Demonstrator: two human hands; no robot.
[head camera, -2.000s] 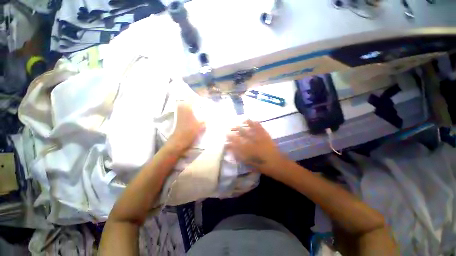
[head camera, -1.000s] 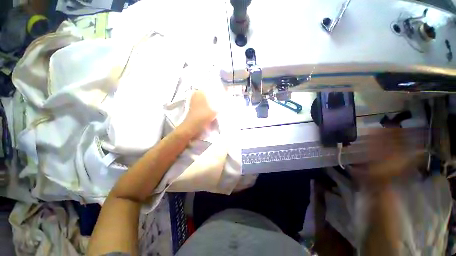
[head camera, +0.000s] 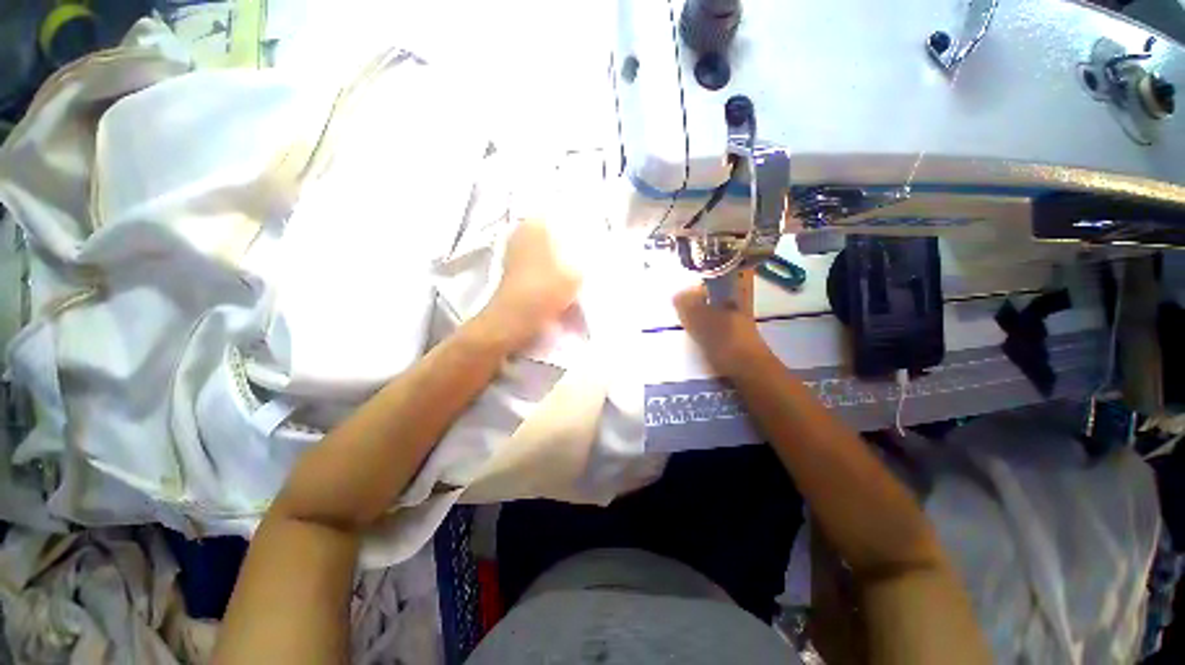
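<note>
White to cream garment cloth (head camera: 377, 247) lies heaped on the table left of the needle. My left hand (head camera: 535, 279) rests on its right part; glare washes out the fingers, so I cannot tell if they grip it. My right hand (head camera: 715, 312) is just below the presser foot and needle area (head camera: 708, 250) of the sewing machine (head camera: 845, 117); its fingers are partly hidden by the machine head. Teal thread snips (head camera: 782, 272) lie just right of it.
A black smartphone (head camera: 897, 305) with a white cable lies right of the snips. A black scrap (head camera: 1029, 340) lies farther right. The ruler-marked table edge (head camera: 806, 400) runs in front. Greyish-white cloth (head camera: 1040, 520) hangs at lower right, crumpled cloth (head camera: 78, 585) at lower left.
My right hand went from the cloth out to the right, then back to the needle area. My left hand stays on the cloth. The view has shifted, with the machine head now farther right.
</note>
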